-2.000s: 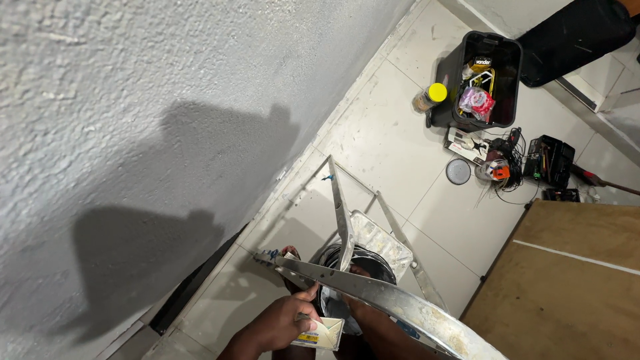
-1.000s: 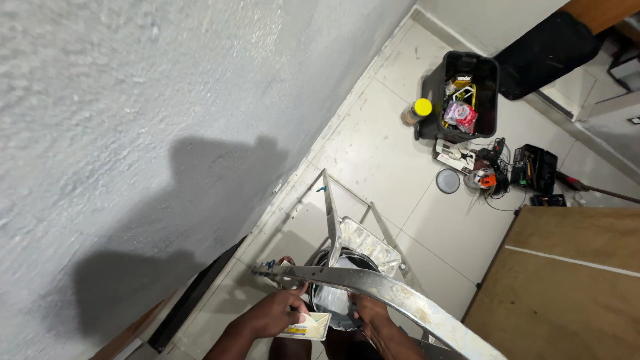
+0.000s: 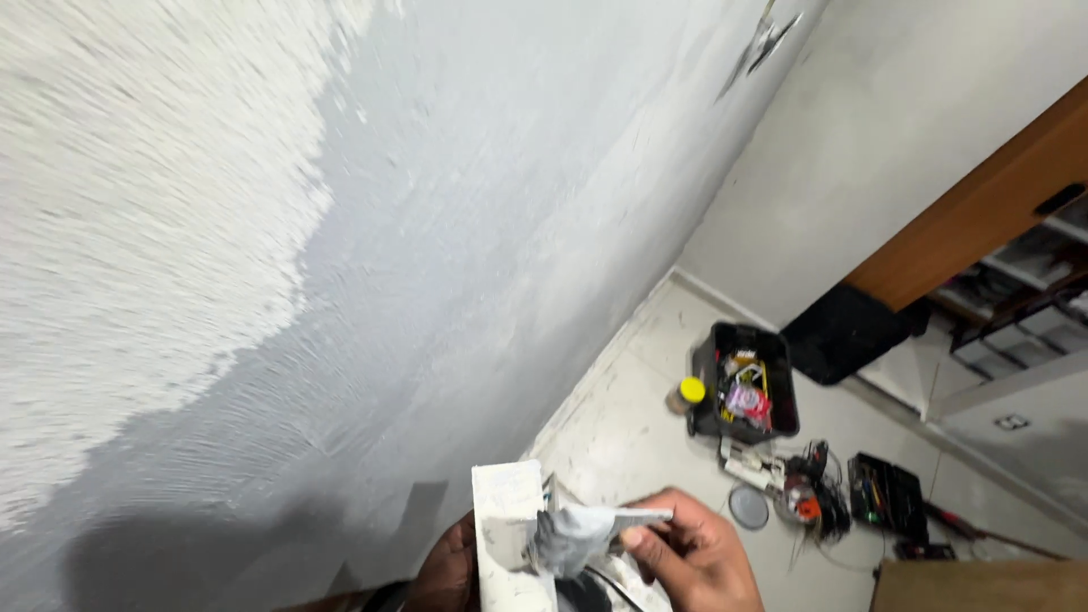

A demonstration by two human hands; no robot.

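Observation:
My left hand (image 3: 449, 565), low in the head view, grips a broad off-white rectangular tool (image 3: 507, 510), probably a plastic spreader, stained grey. Just right of it, my right hand (image 3: 701, 552) pinches a small pale blade (image 3: 642, 515) between thumb and fingers. A lump of wet grey paste (image 3: 571, 540) clings to this blade and lies against or very near the spreader's edge. On the wall, smooth grey coating (image 3: 442, 280) borders rough white texture (image 3: 153, 212). Part of a dark bucket (image 3: 582, 592) shows beneath my hands, mostly hidden.
Beyond my hands, a black bin (image 3: 790, 391) of tools and a yellow-lidded jar (image 3: 690, 391) stand on the tiled floor. Near them lie a round lid (image 3: 749, 507), tangled cables (image 3: 820, 489) and an open black case (image 3: 886, 497). A brown board (image 3: 977, 586) fills the lower right corner.
My right hand, over the bucket a second ago, now holds the paste-loaded blade beside the spreader in my left hand. The view has swung up towards the wall.

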